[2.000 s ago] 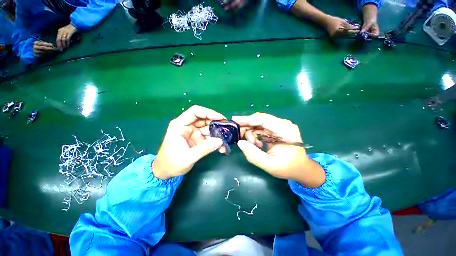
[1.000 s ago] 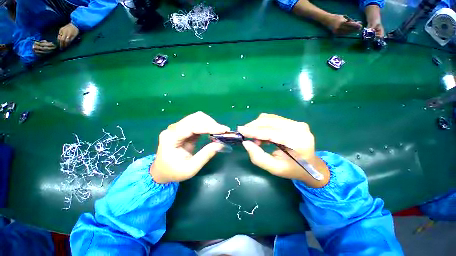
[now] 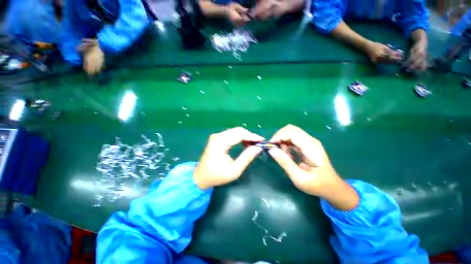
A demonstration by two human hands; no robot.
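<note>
A small dark unit (image 3: 265, 145) is held edge-on between my two hands above the green surface (image 3: 248, 180). My left hand (image 3: 225, 157) pinches its left end between thumb and fingers. My right hand (image 3: 309, 162) pinches its right end. Slim dark tweezers (image 3: 299, 156) lie in my right hand, against the palm, blurred. The unit's faces are not visible. Loose white wire strands (image 3: 266, 227) lie on the surface between my forearms.
A tangled pile of white wires (image 3: 129, 161) lies at the left. Part-built units (image 3: 358, 88) are scattered along the belt. Another wire pile (image 3: 233, 42) lies across the table, with people's hands (image 3: 385, 51) behind. A blue tray or box (image 3: 23, 160) stands at the left edge.
The view has shifted, so the surface and my hands appear lower and further right. The unit has turned from its face showing to edge-on. My hands still hold it.
</note>
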